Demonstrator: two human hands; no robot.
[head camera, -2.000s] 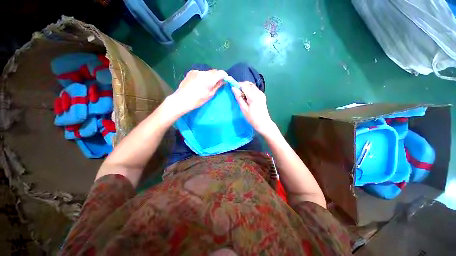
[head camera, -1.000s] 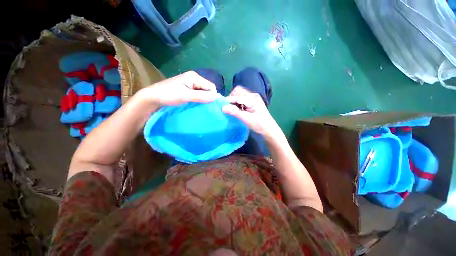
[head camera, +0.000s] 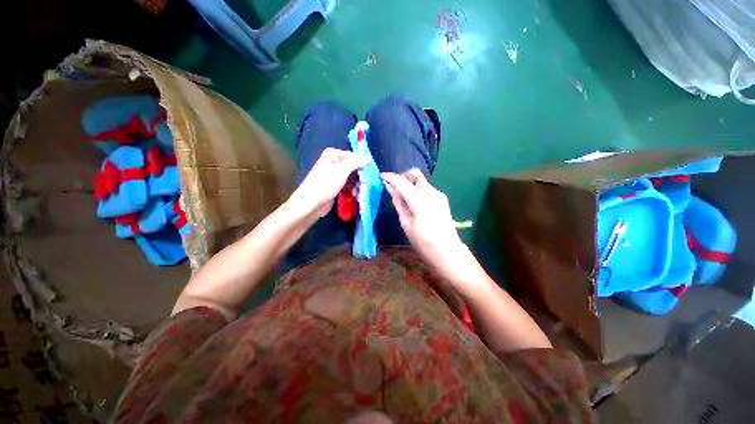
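A light-blue plush lid is held edge-on above my lap, so it looks like a narrow upright strip. Its red bow shows on the left side, and a bit of red shows near the top end. My left hand pinches the piece at its upper left side. My right hand is at the right side, fingertips together at the piece's edge; whether they pinch the edge or a thread is too small to tell.
A large round-bent carton with blue-red pieces stands left. A square carton at right holds more pieces and a blue tray with snips. A pale-blue stool and white sack are beyond.
The piece was spread open with its plain blue inside facing up; it is now turned edge-on, its red bow showing at left. My left hand has moved right and down.
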